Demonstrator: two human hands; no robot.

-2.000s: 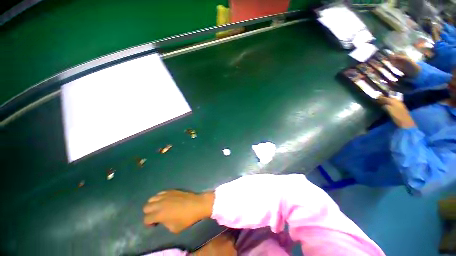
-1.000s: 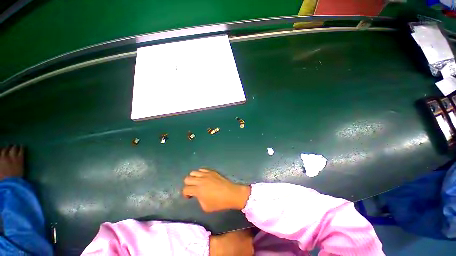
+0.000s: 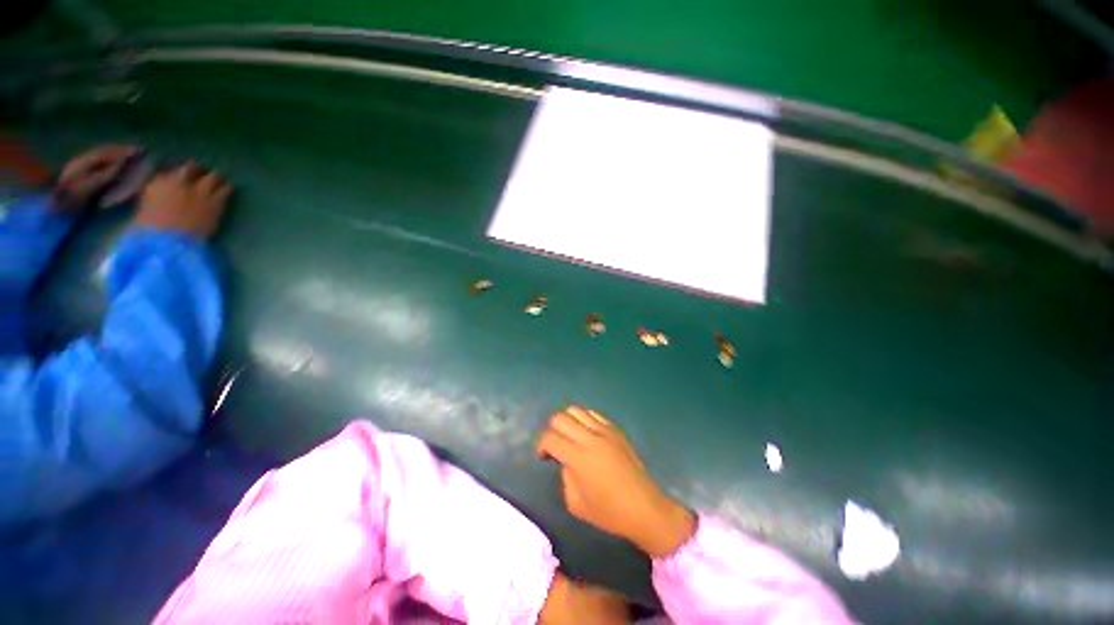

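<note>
Several small gold-brown flex parts with pale spots (image 3: 595, 325) lie in a spaced row on the dark green bench, in front of a large white board (image 3: 641, 189). My right hand (image 3: 599, 470) rests on the bench in front of the row, not touching it. Its fingers are loosely curled together and no object shows in it; its palm side is hidden. My left forearm in a pink sleeve crosses the lower middle. Only the wrist shows at the bottom edge; the left hand itself is cut off.
A small white scrap (image 3: 773, 457) and a larger torn white piece (image 3: 869, 540) lie at right. A neighbour's blue sleeves (image 3: 159, 317) and hands are at left. A thin silver item (image 3: 224, 391) lies near the left bench edge. A metal rail (image 3: 660, 88) runs behind.
The view has swung left, so the board and parts appear further right and more of the left neighbour shows. My right hand stays curled in front of the row.
</note>
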